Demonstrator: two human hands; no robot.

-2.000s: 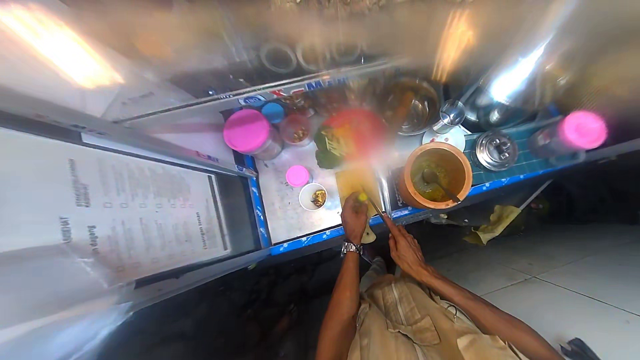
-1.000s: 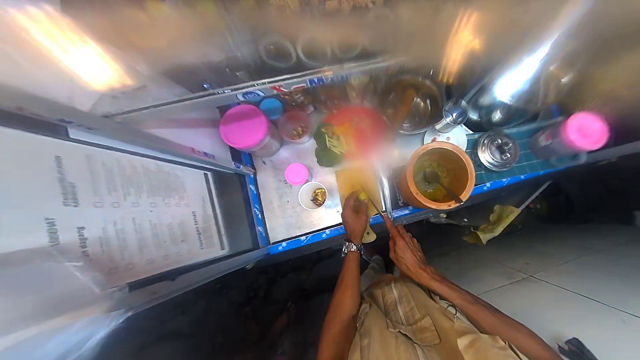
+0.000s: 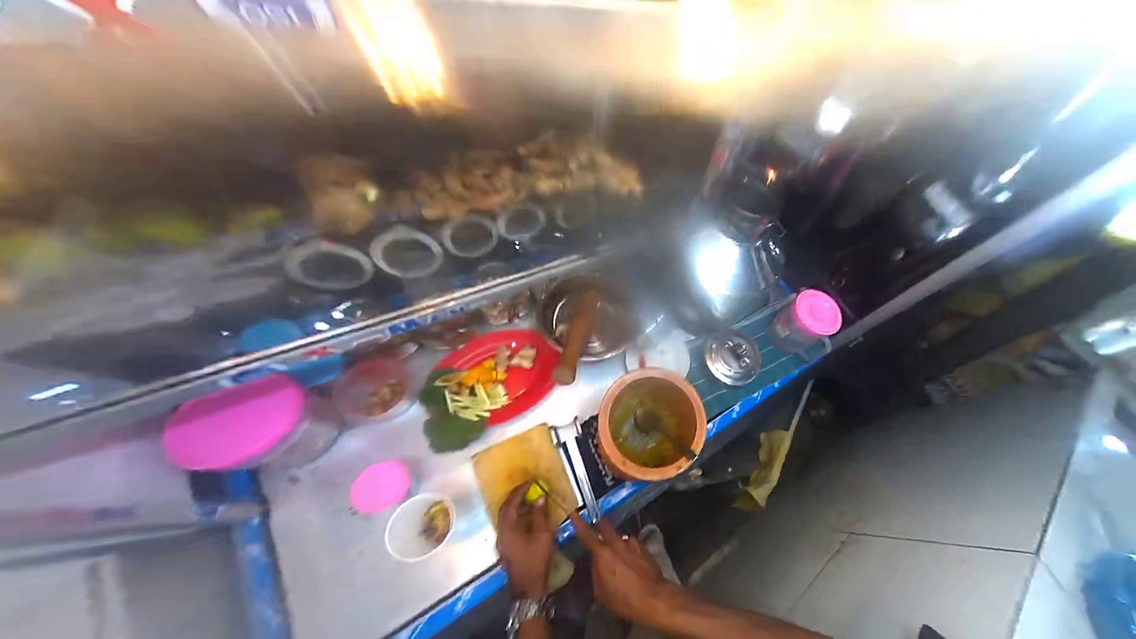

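Observation:
My left hand (image 3: pixel 525 537), with a metal watch at the wrist, holds a small yellow-green piece of food (image 3: pixel 535 491) on the wooden cutting board (image 3: pixel 506 457). My right hand (image 3: pixel 621 564) grips a knife (image 3: pixel 559 500) whose blade reaches toward that piece. Left of the board stands a white cup (image 3: pixel 404 537) with some food inside, beside a pink lid (image 3: pixel 381 486). Behind the board, a red plate (image 3: pixel 530 393) bears cut yellow and orange strips and a green leaf (image 3: pixel 454 429). Right of the board is a clay-coloured mortar (image 3: pixel 605 424) holding yellowish sauce and a spoon.
A large pink-lidded jar (image 3: pixel 235 422) stands at the left, near a tub of food (image 3: pixel 377 390). Behind the mortar are a metal bowl with a wooden pestle (image 3: pixel 579 333) and a round metal lid (image 3: pixel 733 357). Another pink-lidded jar (image 3: pixel 816 312) is at the right. The counter has a blue edge (image 3: pixel 453 608).
The view has swung up and to the right, showing more of the shelf behind the counter. Both hands stay at the cutting board with the food piece and knife.

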